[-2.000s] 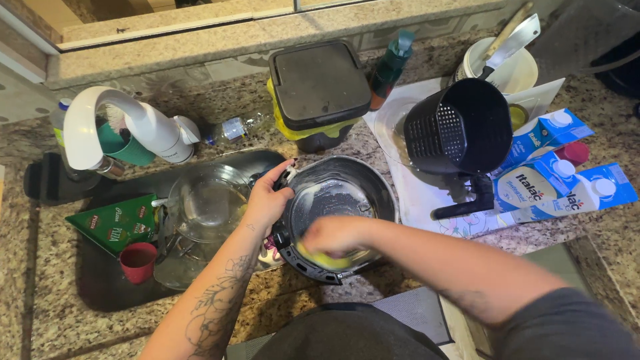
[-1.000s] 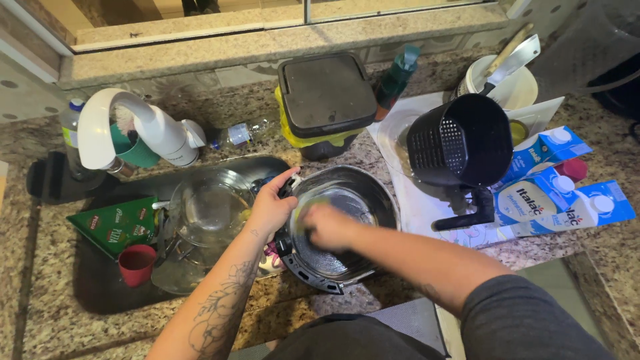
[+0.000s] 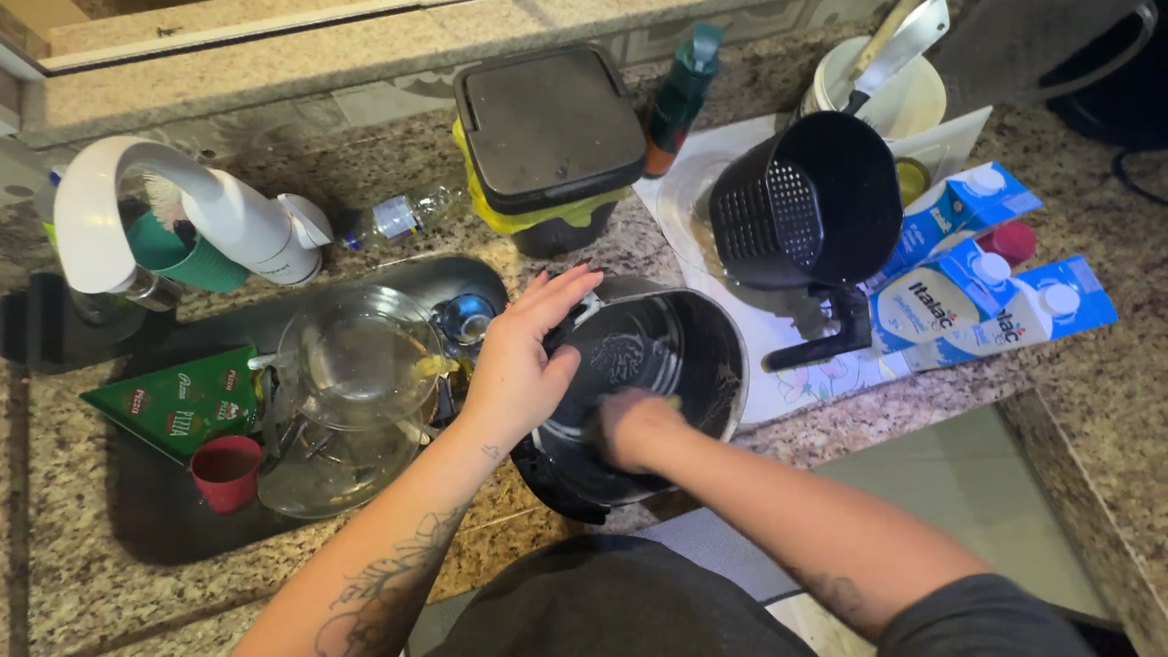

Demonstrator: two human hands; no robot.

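Note:
A black air-fryer drawer (image 3: 703, 365) with soapy streaks inside is tilted at the front edge of the granite counter, right of the sink. My left hand (image 3: 534, 360) grips its upper left rim, fingers over the edge. Inside the drawer is my right hand (image 3: 639, 429), blurred, closed on what looks like a sponge; only a bit of yellow shows past the fingers. A black perforated air-fryer basket (image 3: 803, 210) with a handle stands to the right on a white cloth (image 3: 812, 383).
The dark sink (image 3: 173, 529) holds glass dishes (image 3: 356, 356), a green pizza box (image 3: 182, 406) and a red cup (image 3: 226, 472). A white faucet (image 3: 137, 173), lidded bin (image 3: 552, 128), green bottle (image 3: 683, 100), milk cartons (image 3: 931, 306) and white bucket (image 3: 899, 91) stand around.
My right hand has moved about inside the drawer and is now lower in it. The drawer is turned and tilted differently, with my left hand still at its rim.

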